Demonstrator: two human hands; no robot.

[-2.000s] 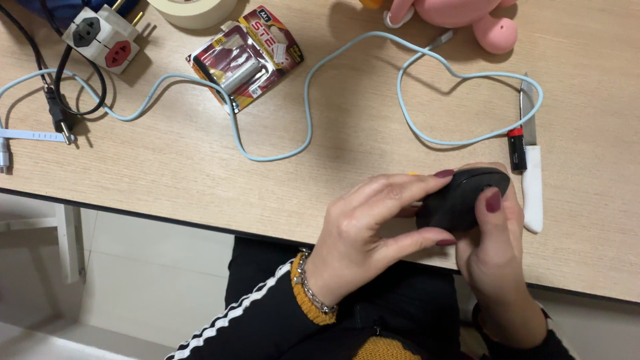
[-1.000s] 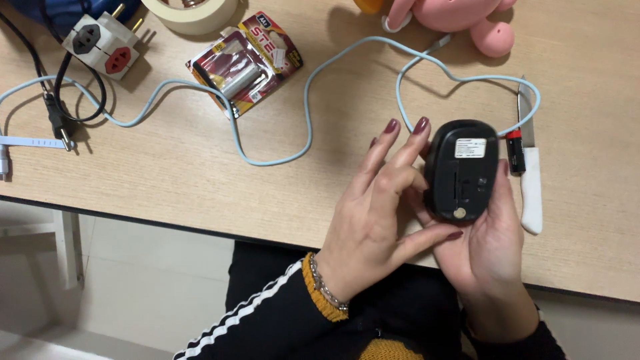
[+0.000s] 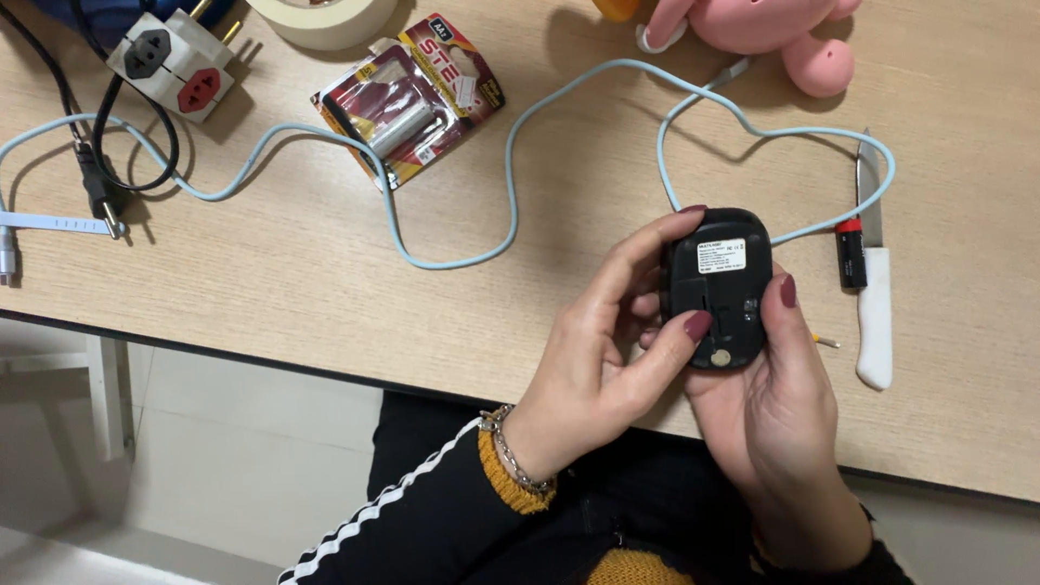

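Note:
A black computer mouse (image 3: 731, 296) is held underside up between my two hands, over the front part of the table. My left hand (image 3: 617, 349) grips its left edge, with the thumb pressed on the underside near the battery cover and the fingers along the side. My right hand (image 3: 780, 390) supports it from below and from the right, its thumb on the right edge. The underside bears a white printed label and a small round pad. Right of the hands, a black and red battery (image 3: 851, 253) lies against a knife with a white handle (image 3: 875, 317).
A light blue cable (image 3: 512, 162) winds across the wooden table (image 3: 284, 325). Behind are an opened battery blister pack (image 3: 410, 97), a tape roll (image 3: 325, 20), a plug adapter (image 3: 171, 65), a black power cord (image 3: 93, 179) and a pink toy (image 3: 747, 24). A thin yellow item (image 3: 825, 340) lies by my right hand.
The mouse has been turned so its underside faces up. My left hand's fingers, spread beside the mouse one second ago, now hold its left edge, with the thumb on the underside.

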